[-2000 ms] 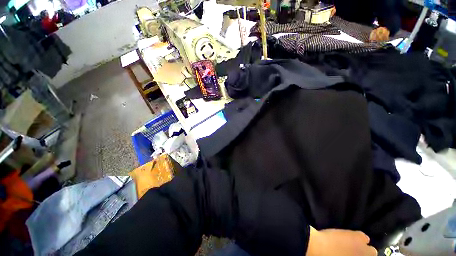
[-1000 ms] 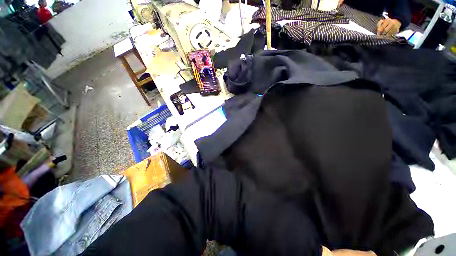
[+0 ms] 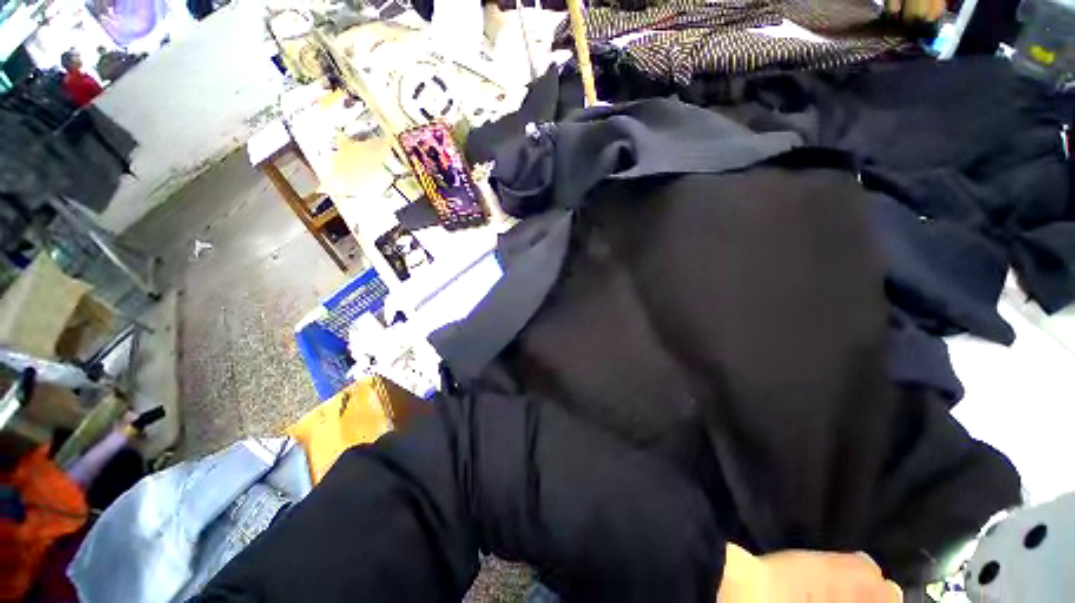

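Observation:
A large black garment (image 3: 754, 318) lies spread over the table in front of me, its lighter grey-black edge folded back along the left and top. My left hand (image 3: 808, 578), at the end of a black sleeve, is at the bottom edge, low on the garment beside the white sewing machine head (image 3: 1028, 554). The frame's edge cuts the hand off, so its fingertips and any grip are hidden. The needle area is not visible. My right hand is out of the picture.
A patterned phone-like object (image 3: 443, 174) stands by another machine (image 3: 430, 94). A blue basket (image 3: 316, 353) with white scraps, a cardboard box (image 3: 348, 426) and light blue denim (image 3: 177, 518) are at left. Dark garments (image 3: 967, 141) and striped cloth (image 3: 719, 45) lie at the back.
The view has shifted, and things at the back sit higher. My left hand shows more than one second ago. The garment has barely changed. The other person's hand at the back has moved up, partly out of view.

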